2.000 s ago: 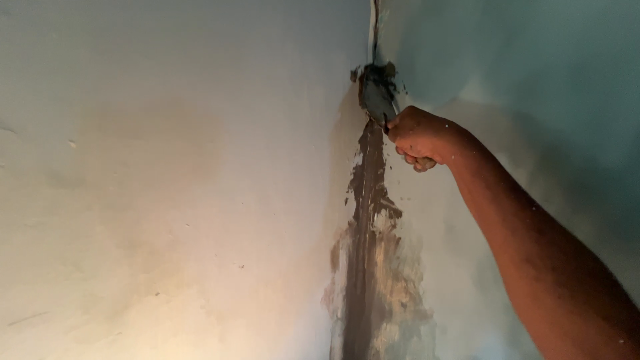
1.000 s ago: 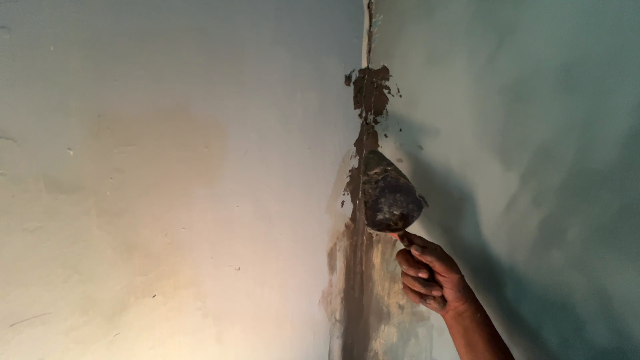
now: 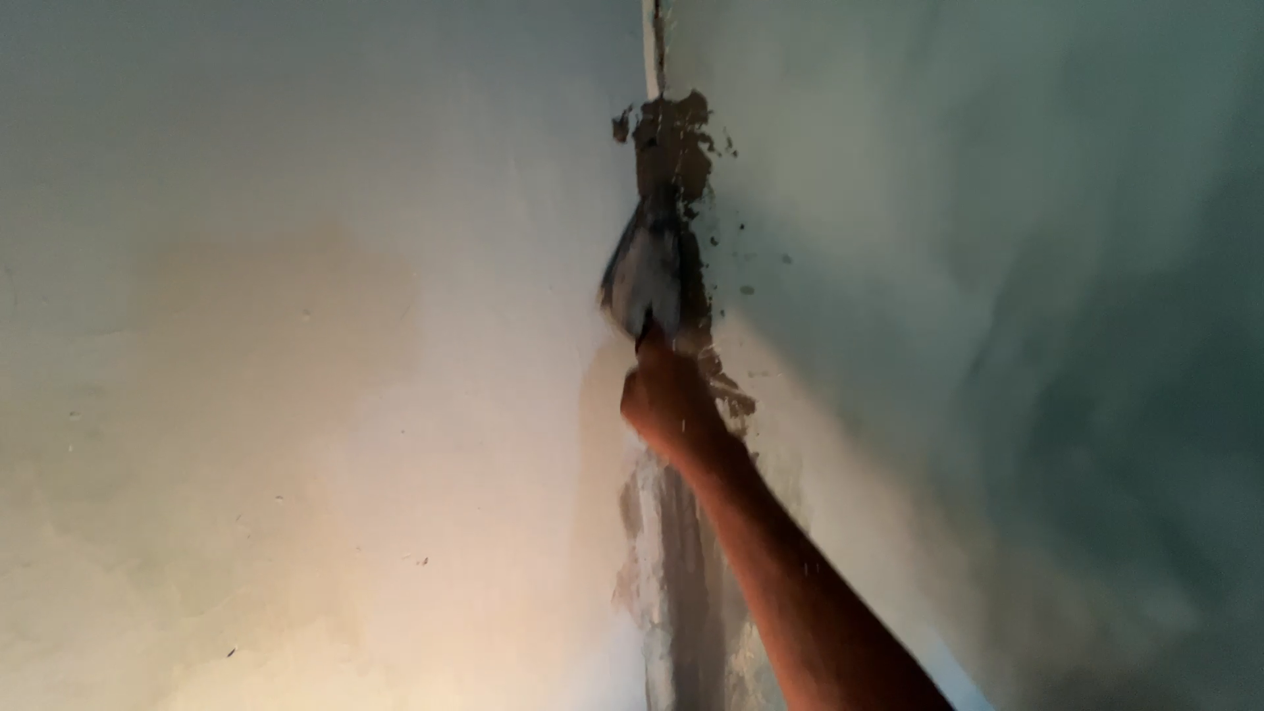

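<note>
My right hand grips the handle of a pointed trowel, its tip upward, at the corner where two walls meet. The blade lies over the left part of a strip of dark wet mortar, which runs down the corner behind the hand. Ragged mortar edges and small splashes show on the right wall. Further down, the corner bears a smoother brown-grey band. The trowel is slightly blurred, and my fingers hide most of its handle. My left hand is out of view.
A pale painted wall with small pits and a faint tan patch fills the left side. The greenish wall on the right carries a broad shadow. Above the mortar, a narrow crack with a pale edge continues up the corner.
A second ago the trowel was lower, its broad blade over the mortar; my right hand has since moved up and left with it. More mortar now covers the corner below the top patch.
</note>
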